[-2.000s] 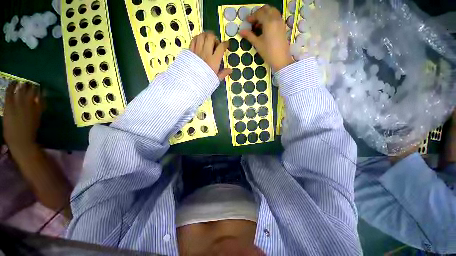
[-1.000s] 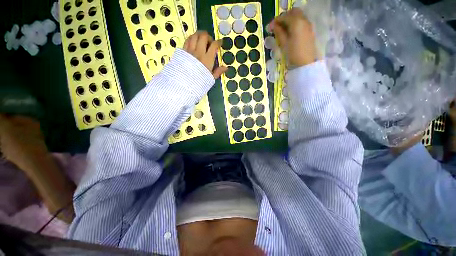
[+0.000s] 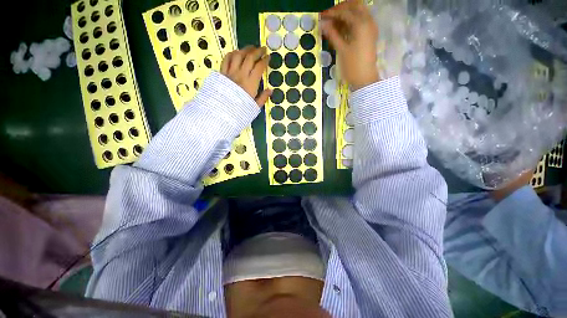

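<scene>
A yellow die-cut adhesive sheet [image 3: 293, 104] lies upright in front of me, with three columns of circles. Pale plastic discs [image 3: 290, 23] cover the whole top row and the left and middle circles of the second row. The other circles are black. My left hand [image 3: 247, 70] rests at the sheet's left edge, fingertips and thumb against it, holding nothing that I can see. My right hand [image 3: 350, 40] is just right of the sheet's top right corner, fingers bent together. It is blurred, and whether it holds a disc cannot be told. A few loose discs [image 3: 331, 86] lie right of the sheet.
Stacked sheets [image 3: 107, 87] and more overlapping sheets [image 3: 181, 46] lie at left. A loose disc pile [image 3: 41, 56] is at far left. A filled sheet [image 3: 342, 149] lies partly under my right arm. A clear plastic bag [image 3: 482, 133] with discs covers the right. Blue sleeves [image 3: 528, 230] show at right.
My right hand moved off the sheet to its right, then slightly back toward its top right corner. The sheet shifted a little left. The neighbour's hand at left left the view.
</scene>
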